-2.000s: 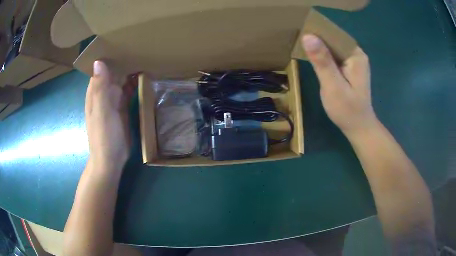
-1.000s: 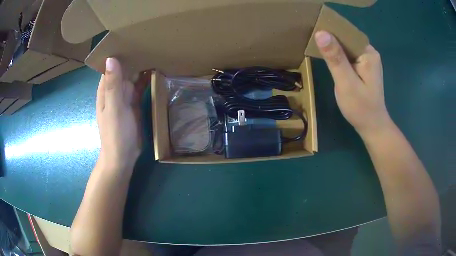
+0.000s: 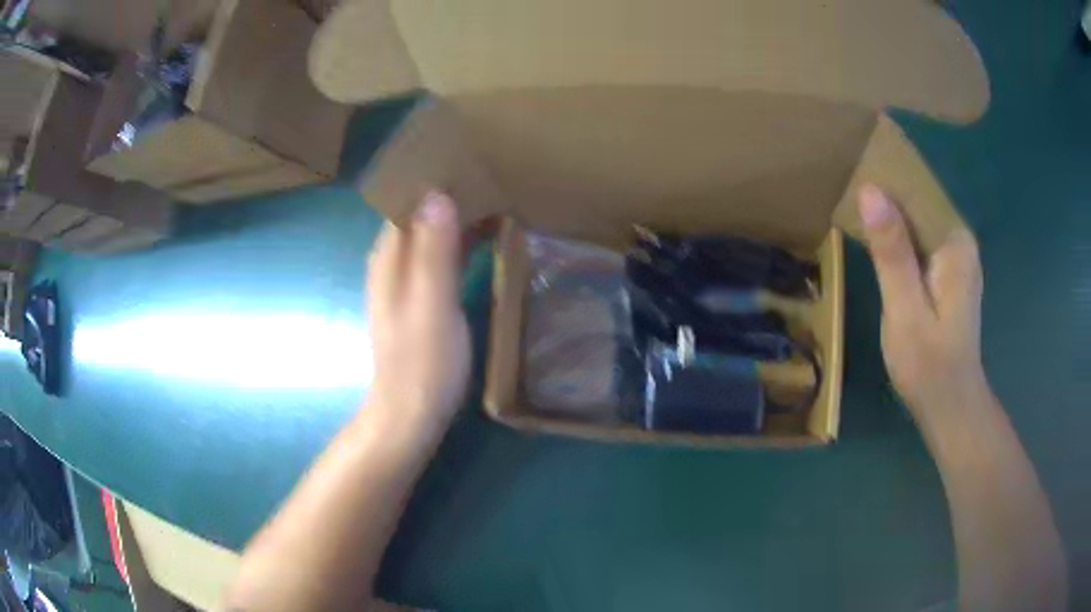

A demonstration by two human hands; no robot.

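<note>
An open brown mailer box [image 3: 670, 433] lies on the green table, its lid [image 3: 682, 144] raised at the back. A black power adapter [image 3: 704, 397] with metal prongs lies at its front right. Bundled black cables [image 3: 724, 269] lie behind the adapter. A clear bagged item [image 3: 577, 341] fills the left side. My left hand [image 3: 419, 317] holds the left side flap, thumb on top. My right hand [image 3: 927, 293] holds the right side flap between thumb and fingers. The picture is blurred.
The glossy green table [image 3: 239, 454] has a curved pale edge. Brown boxes [image 3: 269, 114] with dark contents stand at the upper left. A black bundle [image 3: 43, 337] lies at the far left of the table. A large carton [image 3: 180, 556] shows below the table edge at the lower left.
The view has shifted left, so the box and both hands appear farther right and lower, and more of the boxes at the left shows. Both hands still hold the flaps.
</note>
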